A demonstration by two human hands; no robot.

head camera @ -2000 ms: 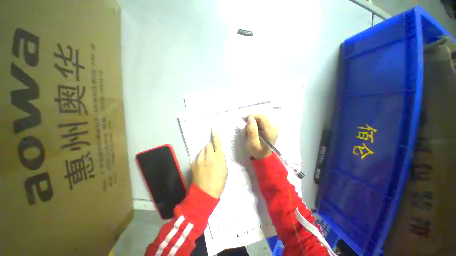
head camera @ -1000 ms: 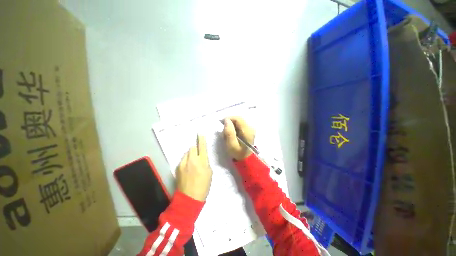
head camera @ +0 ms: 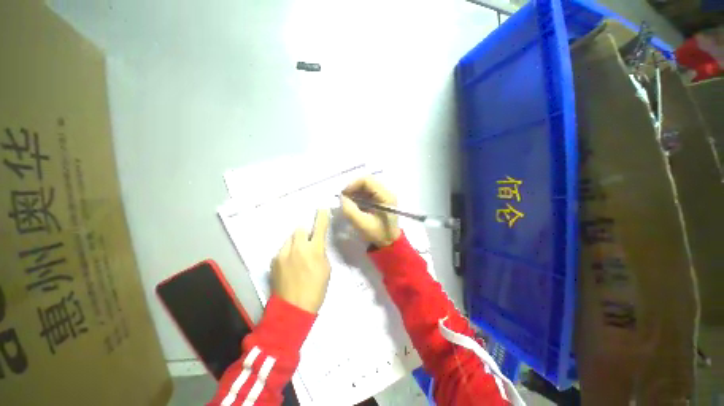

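White printed sheets lie loosely stacked in front of me. My right hand grips a thin pen, its tip at the upper part of the top sheet and its rear end pointing right. My left hand rests on the top sheet, left of the pen, with the index finger stretched towards the pen tip; it holds nothing. A smartphone with a red edge and a black screen lies left of the sheets, partly under my left sleeve.
The pale table bears a small dark piece at the back. A large brown carton stands left. A blue bin with a carton inside stands right, a black marker beside it. Something red shows at the upper right.
The view has shifted right, so things appear further left. The pen has swung from a steep slant to nearly level, with my right hand turned. My left hand remains on the sheet.
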